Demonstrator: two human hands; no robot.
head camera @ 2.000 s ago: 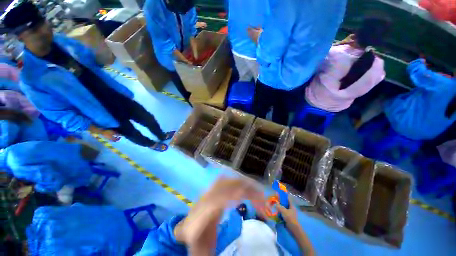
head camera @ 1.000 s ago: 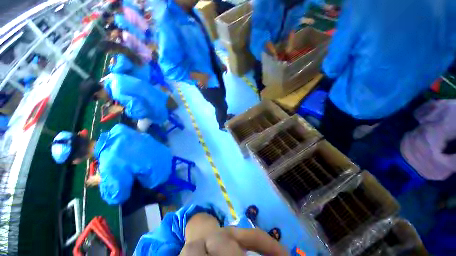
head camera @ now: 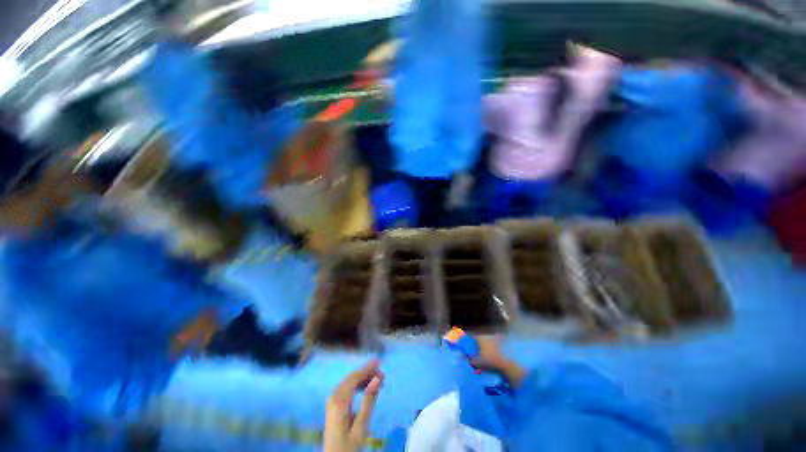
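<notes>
My left hand [head camera: 351,409] is raised at the bottom centre, fingers apart and empty. My right hand [head camera: 497,357] is closed on a small blue and orange tape gun [head camera: 460,341], right of my left hand. The view is blurred, so its roll cannot be made out. A row of open cartons [head camera: 466,275] with dark divider slots stands on the floor just beyond my hands. Clear plastic film [head camera: 604,282] hangs at the right-hand cartons.
Workers in blue [head camera: 439,106] and pink [head camera: 530,128] are beyond the cartons, along a green bench [head camera: 539,35]. A worker in blue [head camera: 115,291] is close at left. A carton with red items [head camera: 309,190] stands behind the row, beside a blue stool [head camera: 394,205].
The view has swung back from the left bench to face the carton row. The tape gun and right hand show fully again. My left hand's fingers are now spread.
</notes>
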